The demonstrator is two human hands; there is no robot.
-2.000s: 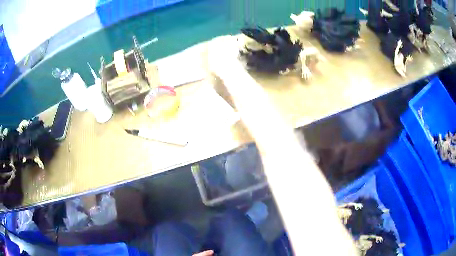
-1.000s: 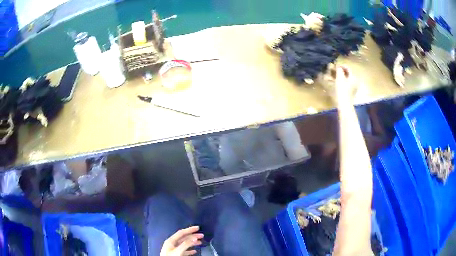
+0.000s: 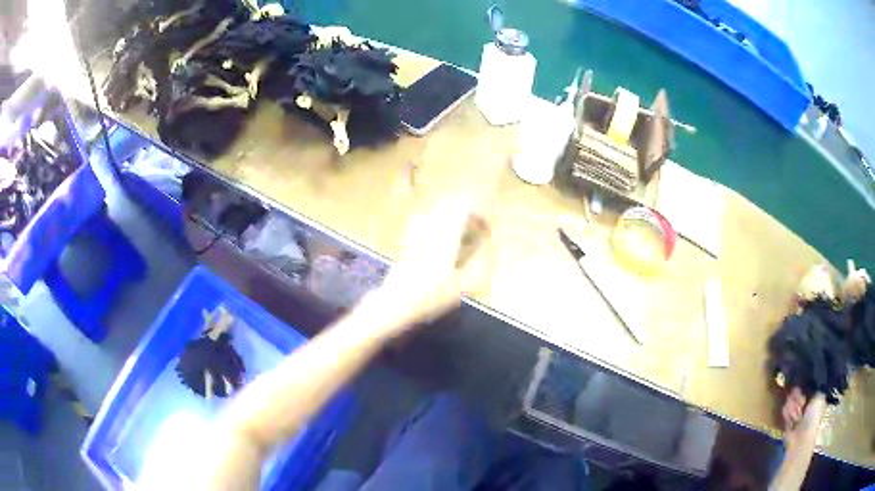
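My left hand (image 3: 459, 251) is over the bench's front edge at the middle, washed out by glare; its fingers cannot be made out and no held thing shows. My right hand (image 3: 796, 410) is at the far right, with its fingers against the near edge of a black-clothed figure (image 3: 811, 350). Whether it grips the figure cannot be told. Another dark figure (image 3: 863, 321) lies beside it, cut by the picture edge. A pile of black-clothed figures with cream limbs (image 3: 206, 72) covers the bench's left end.
The bench (image 3: 384, 197) holds a dark phone (image 3: 437, 96), white bottles (image 3: 506, 81), a brown holder (image 3: 609, 153), a tape roll (image 3: 643, 240), a knife-like tool (image 3: 600, 288) and a white strip (image 3: 716, 323). A blue tray (image 3: 120, 422) at lower left holds a black-clothed figure (image 3: 211, 362).
The view has turned left. My left hand has risen from my lap to the bench front. My right hand has moved from the bench middle to the figures and stays by them.
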